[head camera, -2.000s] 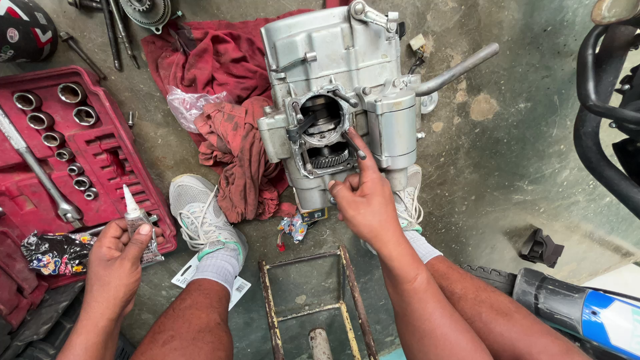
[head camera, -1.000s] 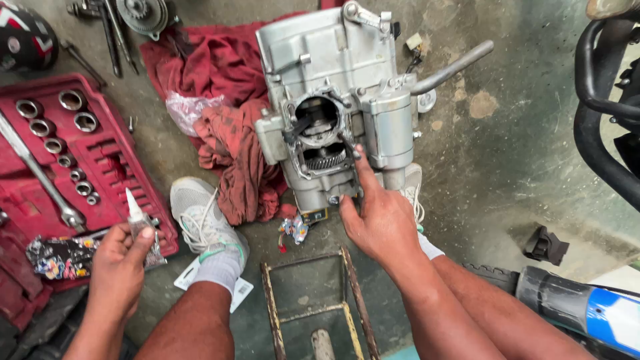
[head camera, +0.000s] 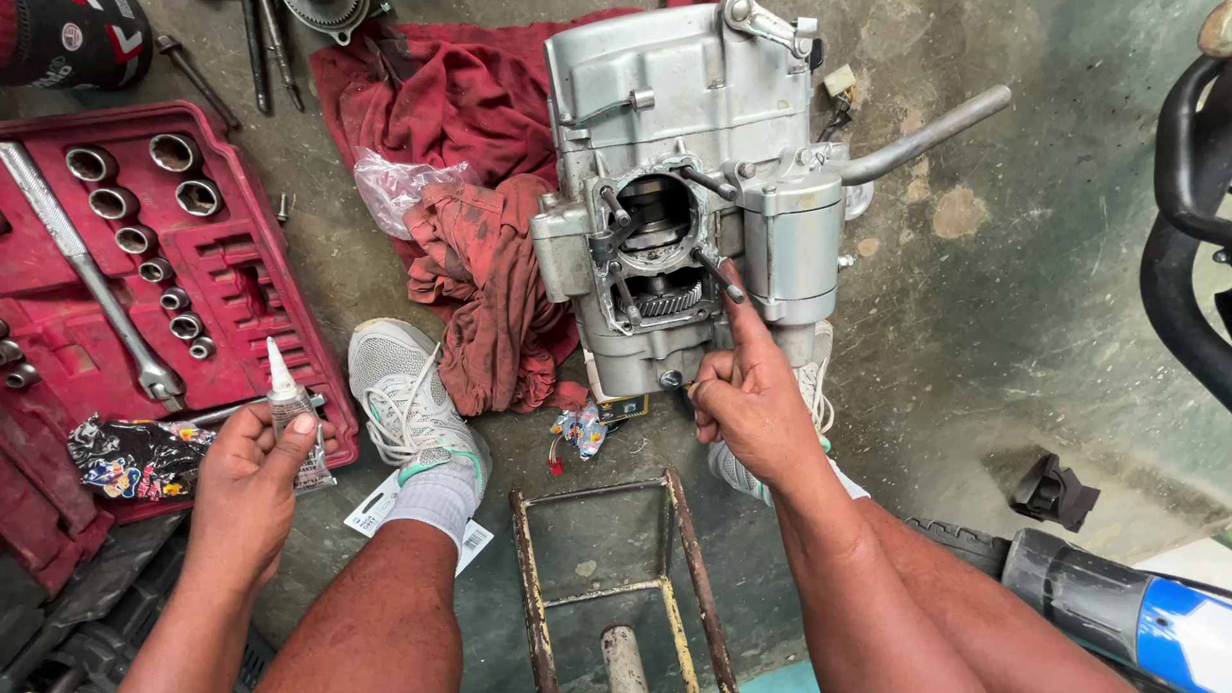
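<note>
My left hand (head camera: 252, 472) grips a small tube of gasket maker (head camera: 300, 423) with a white pointed nozzle tilted upward, above the lower right of the socket case. A silver motorcycle engine crankcase (head camera: 674, 106) stands between my feet, its cylinder opening (head camera: 656, 212) facing me. Threaded studs (head camera: 714, 276) stick out around the opening, and a toothed gear (head camera: 669, 303) shows in the lower gap. My right hand (head camera: 756, 395) has its index finger stretched along the right edge of the mating face, close to the lower right stud; the other fingers are curled and hold nothing visible.
A red socket case (head camera: 221, 385) with sockets and a ratchet handle (head camera: 96, 279) lies at left. Red rags (head camera: 491, 289) and clear plastic (head camera: 404, 192) lie beside the engine. A rusty metal frame (head camera: 693, 577) stands in front; a black plastic piece (head camera: 1054, 493) lies right.
My right index finger has shifted slightly along the right side of the engine's mating face. My left hand still holds the tube at the left.
</note>
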